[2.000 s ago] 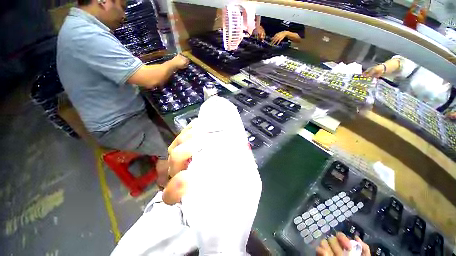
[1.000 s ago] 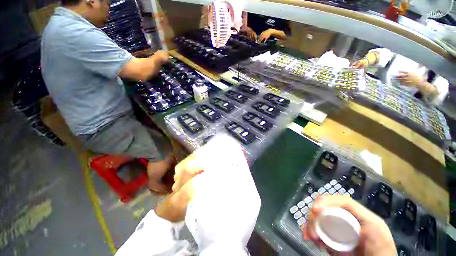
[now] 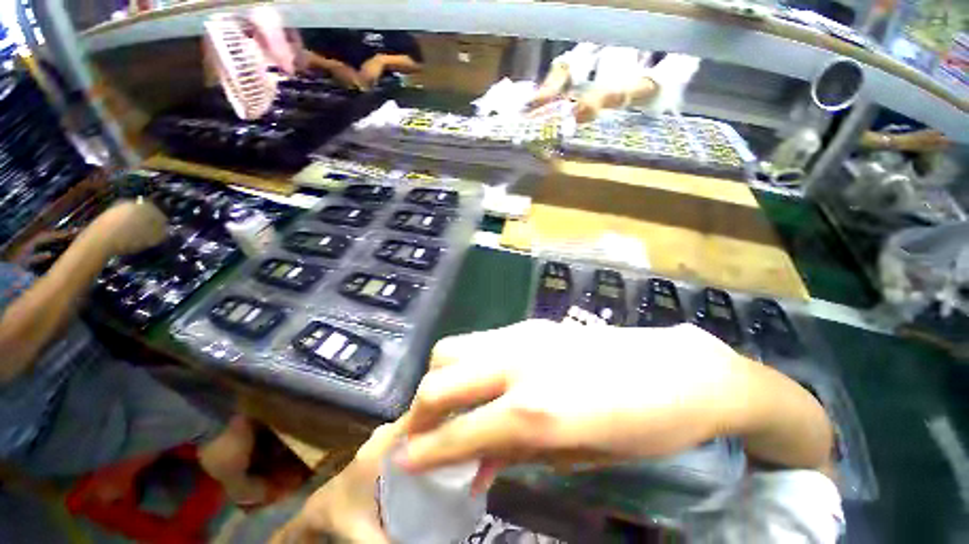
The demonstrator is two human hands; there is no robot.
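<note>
My left hand (image 3: 345,499) is at the bottom, cut off by the edge, closed around a pale translucent cup or bottle (image 3: 430,505). My right hand (image 3: 595,388) reaches across from the right, its fingertips closed on the upper part of the same container. The container's lower end is cut off. Behind my right hand, a clear blister tray (image 3: 853,462) holds several black device housings (image 3: 661,302); the hand and forearm hide much of it. A few silver-white stickers (image 3: 591,316) show above the hand.
Another clear tray (image 3: 395,385) of black housings lies left of centre, beside a small white bottle (image 3: 253,234). A seated person's arm (image 3: 66,287) is at left. Yellow-marked trays (image 3: 659,138) lie beyond a plywood board (image 3: 659,228). A pink fan (image 3: 239,66) stands back left.
The view has swung right. My right hand, which held a round white piece over the right tray, has moved left to the container at my left hand. The large white shape near the camera is gone.
</note>
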